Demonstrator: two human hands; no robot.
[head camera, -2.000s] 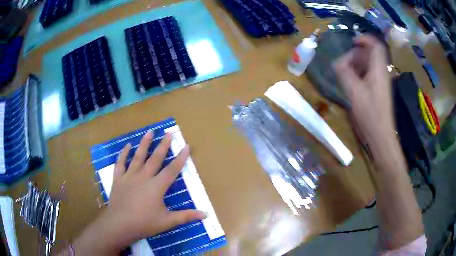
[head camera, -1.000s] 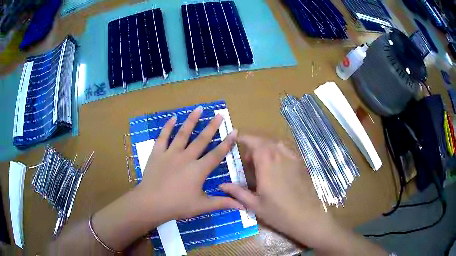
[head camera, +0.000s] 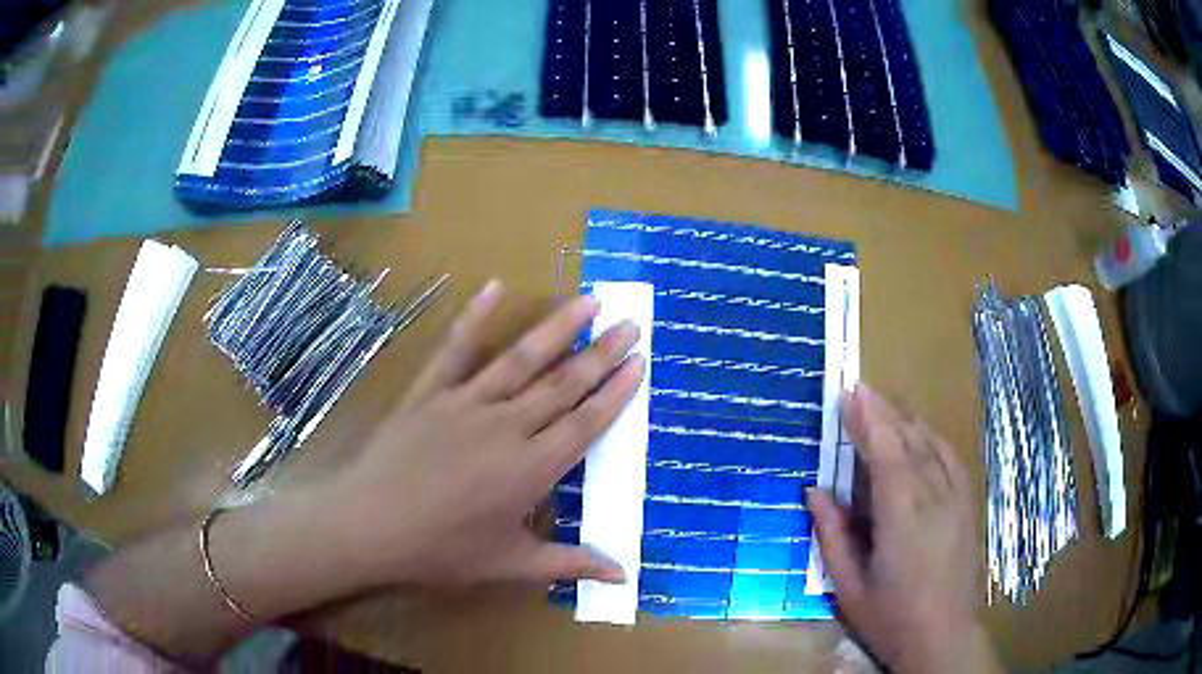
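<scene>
A blue solar cell string (head camera: 738, 395) with silver lines lies on the brown tabletop in front of me. A white strip (head camera: 614, 461) lies along its left edge, and a narrower white strip (head camera: 840, 316) along its right edge. My left hand (head camera: 488, 448) is spread, its fingertips and thumb on the left strip, gripping nothing visible. My right hand (head camera: 903, 527) rests at the right edge. Its thumb is on the right strip and its fingers are apart from the thumb, beside the strip. It covers the strip's lower part.
Ribbon bundles lie left (head camera: 310, 316) and right (head camera: 1022, 448), with white strip stacks (head camera: 132, 369) (head camera: 1089, 408) beside them. A dark bar (head camera: 54, 375) is far left. Behind are a finished stack (head camera: 297, 92) and dark cell stacks (head camera: 633, 59) on teal sheets. A bottle (head camera: 1131, 254) and grey unit (head camera: 1176, 323) are right.
The view has shifted left. My left hand has moved from the middle of the cell string to its left strip. My right hand stays at the right edge, and the hands are now farther apart.
</scene>
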